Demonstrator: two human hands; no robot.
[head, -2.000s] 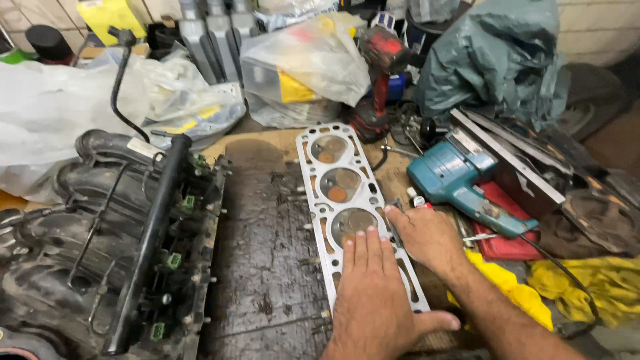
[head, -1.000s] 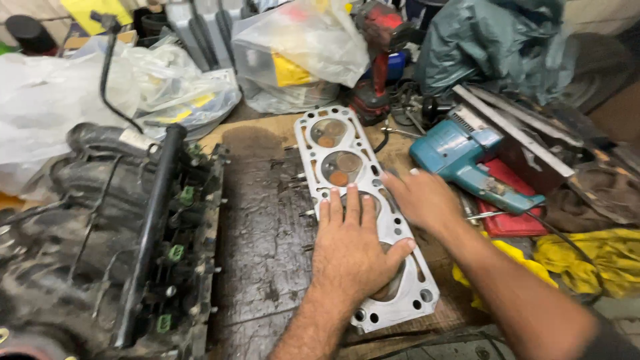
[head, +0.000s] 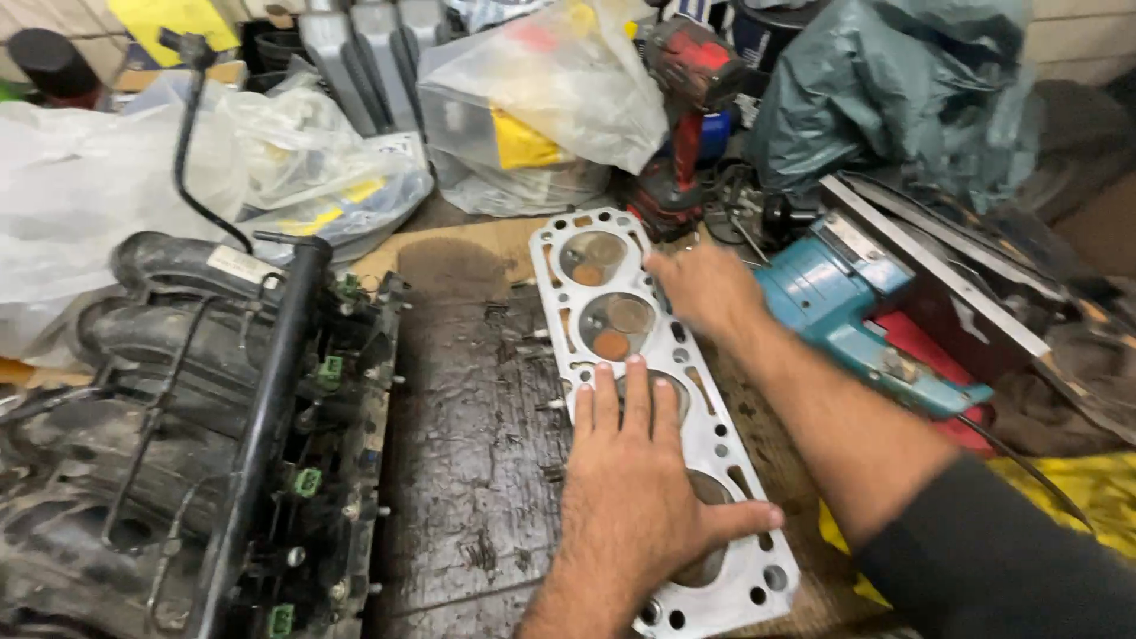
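An aluminium engine cylinder head lies on the worn bench, its machined face up, showing combustion chambers with round valves. My left hand rests flat on its middle and lower part, fingers spread, covering parts of two chambers. At the head's upper right edge is my right hand, blurred, with its fingers bent; whether it holds anything small cannot be seen. Studs stick out along the cylinder head's left side.
A black intake manifold with a fuel rail stands at left. Beyond the head are a red cordless drill and plastic bags. A teal corded power tool lies at right, near a yellow cloth.
My right hand has moved up along the cylinder head's right edge, from beside the third chamber to near the top one. My left hand stays on the head.
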